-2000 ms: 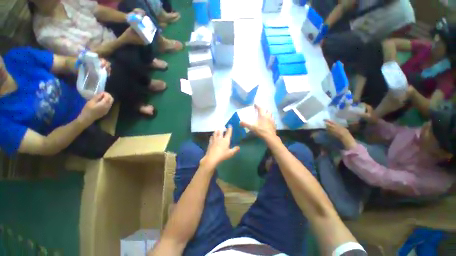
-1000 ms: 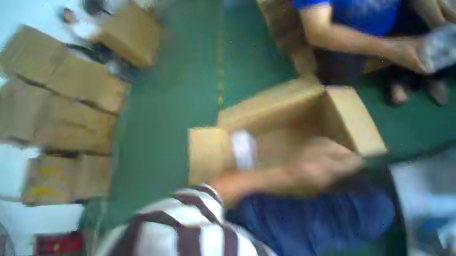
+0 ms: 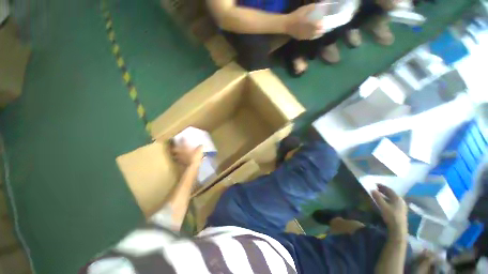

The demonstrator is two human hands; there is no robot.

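A brown shipping carton [image 3: 273, 91] stands open on the floor beside my left leg. My left hand [image 3: 187, 153] is inside its near-left end, gripping a white retail box [image 3: 196, 137]. Another pale box [image 3: 206, 169] shows beside it, partly hidden by my hand and forearm. The rest of the carton floor shows bare brown card. My right hand [image 3: 391, 205] is over the near edge of the white table, fingers apart, holding nothing that I can see. The view is somewhat blurred.
The white table [image 3: 334, 126] at right holds open white boxes [image 3: 393, 155] and a row of blue boxes [image 3: 464, 158]. A neighbour's hands [image 3: 306, 22] hold a white item beyond the carton. Yellow-black tape [image 3: 127, 80] crosses the green floor. Brown cartons [image 3: 12, 64] stand at far left.
The view has swung back toward the table, which now shows at right. My left hand is now on a white box in the carton; my right hand has come into view.
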